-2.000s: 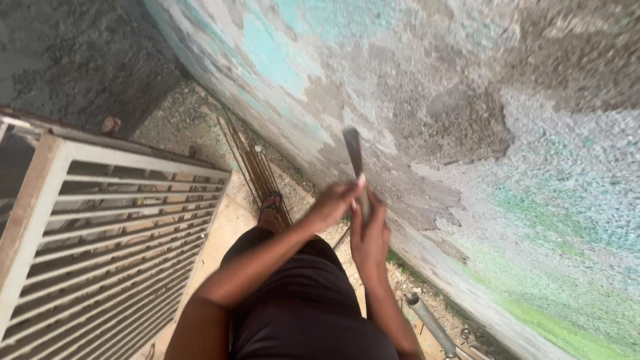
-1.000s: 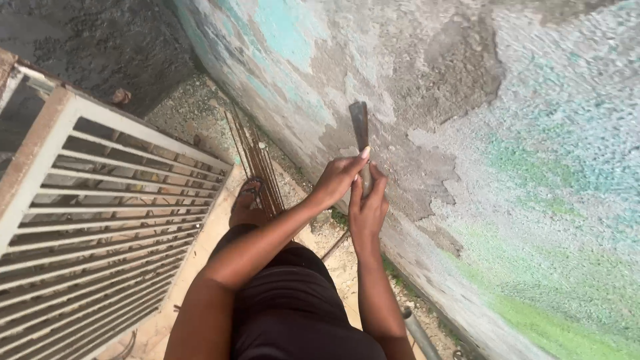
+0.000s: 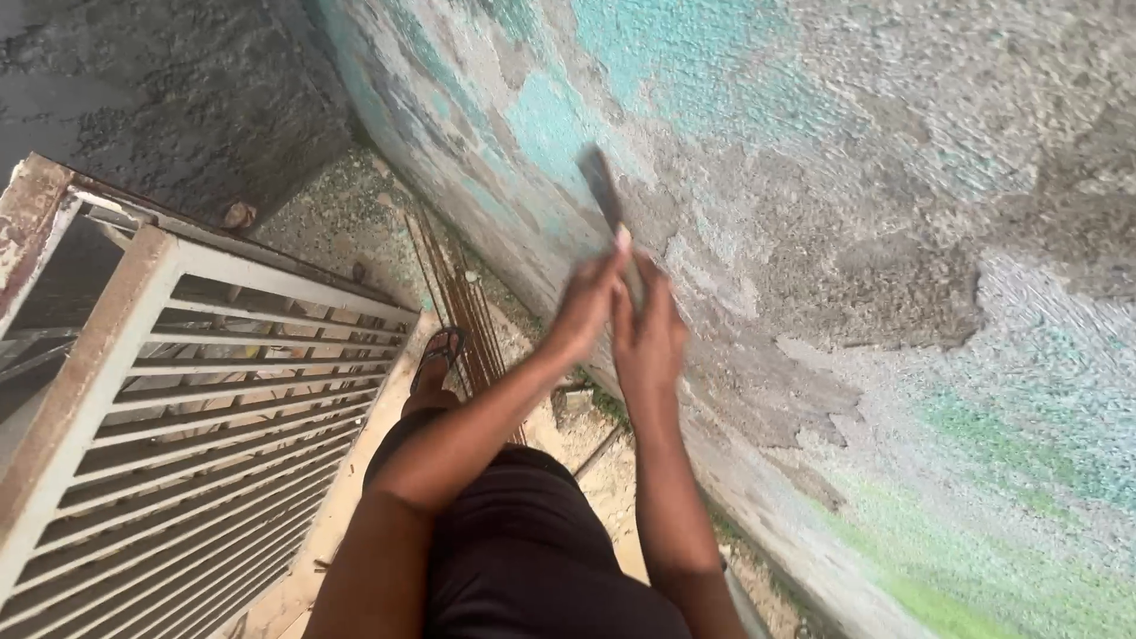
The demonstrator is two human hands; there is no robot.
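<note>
A scraper (image 3: 602, 188) with a flat, dark metal blade points up and slightly left, at the painted wall. Both hands are on it. My left hand (image 3: 583, 306) grips it close to the blade, thumb along the tool. Just right of it, my right hand (image 3: 650, 333) is wrapped round the handle, most of which the fingers hide. The wall (image 3: 887, 293) carries turquoise, green and whitish paint with rough grey-brown patches where the coating is gone. Blur hides whether the blade's edge touches the wall.
On the left stands a white metal grille (image 3: 160, 257) with rust-brown edges. Thin rusty rods (image 3: 475, 328) lie on the ground along the wall's foot, beside my sandalled foot (image 3: 437, 355). Rubble (image 3: 577, 408) and a pipe (image 3: 744, 599) are near the wall's base. A dark wall (image 3: 195, 106) rises behind.
The view has shifted, with more of the turquoise paint now showing. The scraper blade, over a grey patch a second ago, is now beside turquoise paint. Both hands keep their hold.
</note>
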